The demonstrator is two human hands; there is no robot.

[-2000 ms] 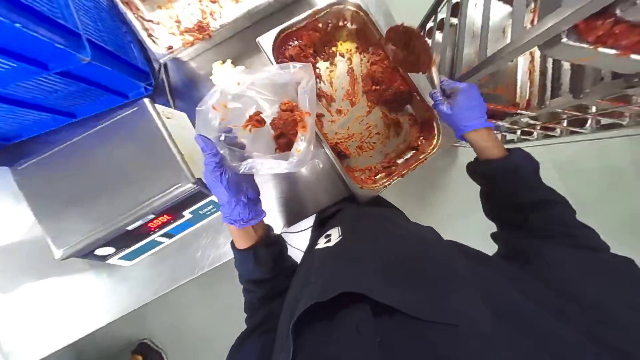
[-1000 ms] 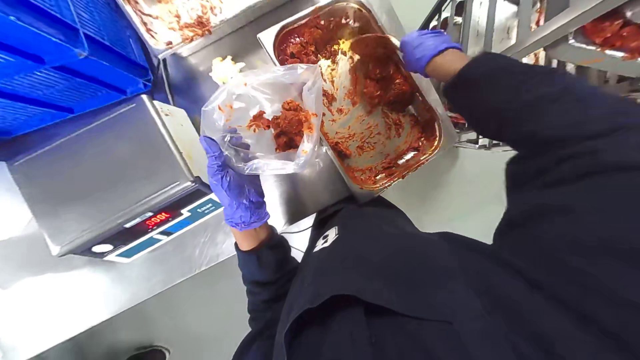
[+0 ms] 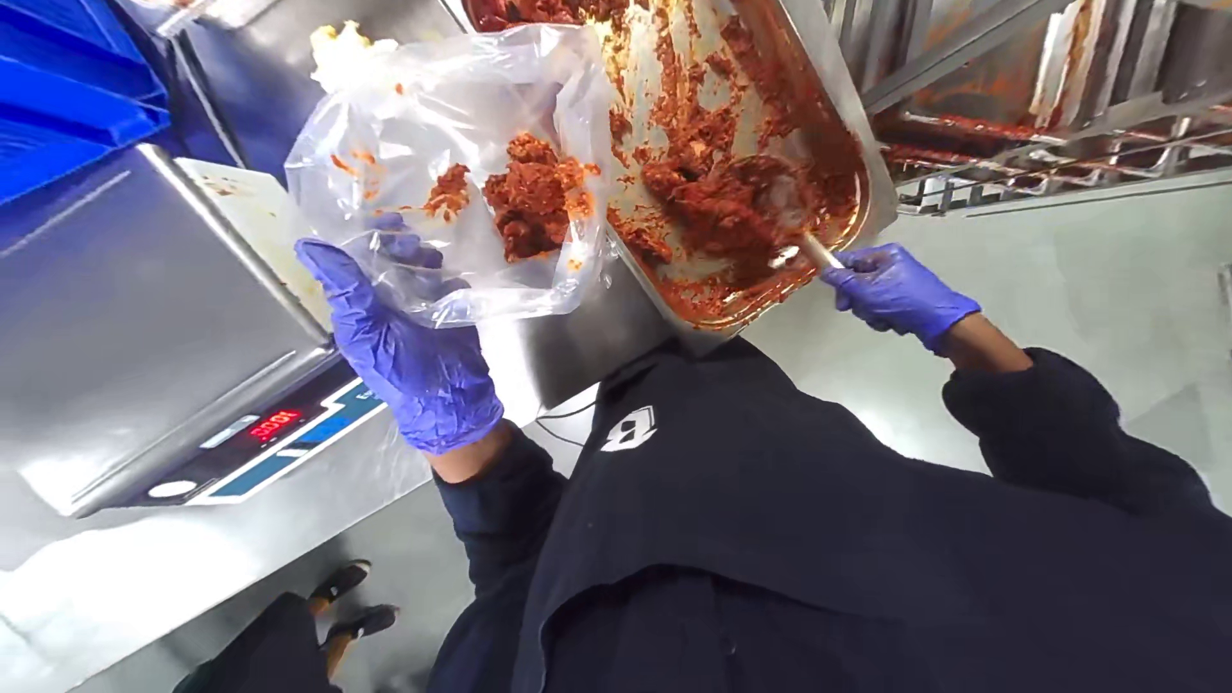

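Observation:
My left hand (image 3: 414, 356), in a purple glove, holds up a clear plastic bag (image 3: 462, 106) from below and the side. Its mouth is spread wide, and lumps of red saucy food (image 3: 534, 197) lie inside. In a purple glove too, my right hand (image 3: 900, 289) grips the handle of a scoop or ladle (image 3: 820, 250). The scoop's head is down in the red food of a deep metal pan (image 3: 852, 106), close to the pan's near right corner; its outline is partly hidden by sauce. Streaks of sauce coat the pan's floor.
A bench scale (image 3: 154, 298) with a lit red display stands on the steel table (image 3: 356, 491) at the left. Blue plastic crates (image 3: 77, 87) are behind it. At the upper right is a metal rack (image 3: 962, 67) with sauce-stained trays. Another person's feet (image 3: 356, 606) show at lower left.
My right hand has moved from the pan's far right side to its near right corner, and the scoop now sits in the food. The bag stays in my left hand. The view has moved closer.

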